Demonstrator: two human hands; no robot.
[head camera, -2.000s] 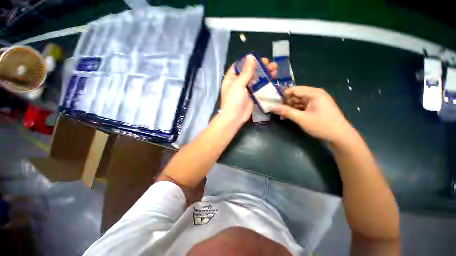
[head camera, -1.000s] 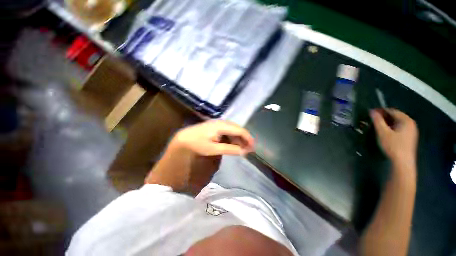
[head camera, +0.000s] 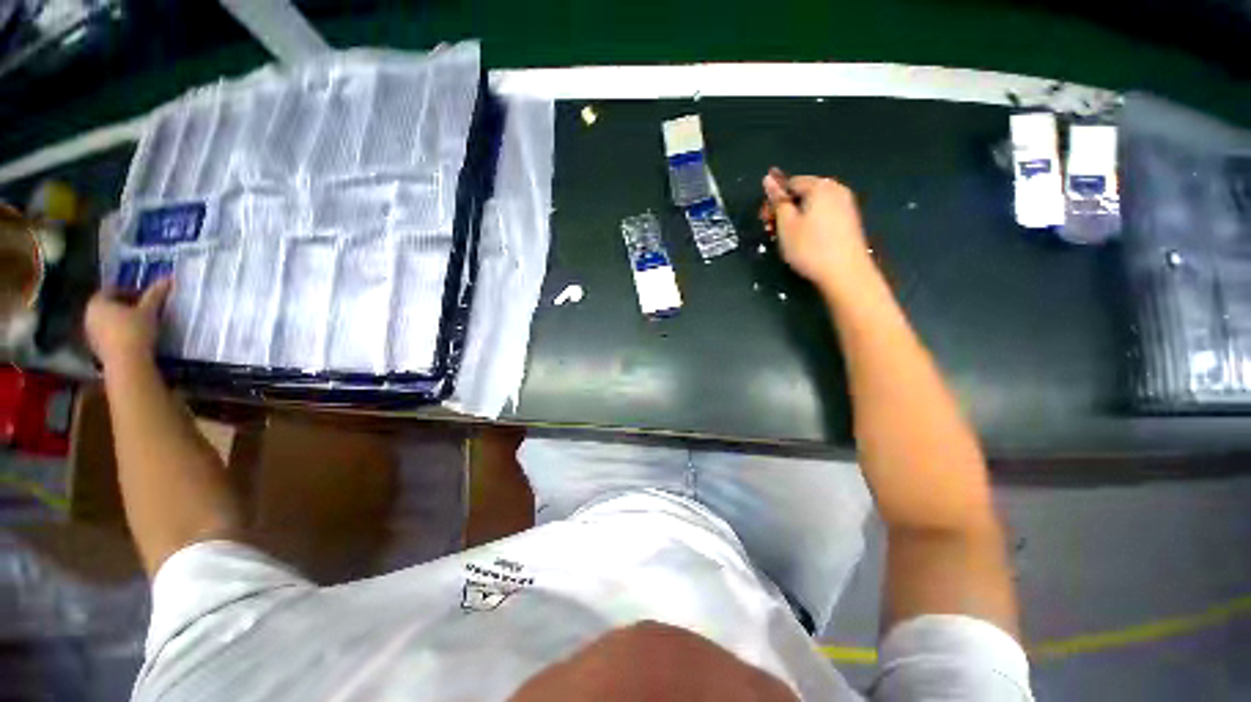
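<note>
My left hand (head camera: 126, 318) is at the left edge of the tray stack (head camera: 316, 387), its fingertips at a blue housing (head camera: 144, 272) in a pocket; its grip is partly hidden. Another blue housing (head camera: 172, 222) lies just above. My right hand (head camera: 816, 231) is over the dark green mat with its fingers curled; something small and dark shows between them, but I cannot tell what. One board assembly (head camera: 650, 265) lies on the mat, pale end toward me. To its right are more board pieces (head camera: 697, 185), pale end away from me, overlapping or touching end to end.
White ribbed foam (head camera: 329, 192) covers the tray stack and hangs over its right side. A white scrap (head camera: 568, 295) and small specks lie on the mat. Two pale board assemblies (head camera: 1037, 172) lie beside the clear trays (head camera: 1194, 274) at right. A cardboard box (head camera: 329, 480) is below the left trays.
The piece held in both hands earlier now lies on the mat. My left hand has moved out left to the tray stack. My right hand has moved away from the boards, and the view has turned.
</note>
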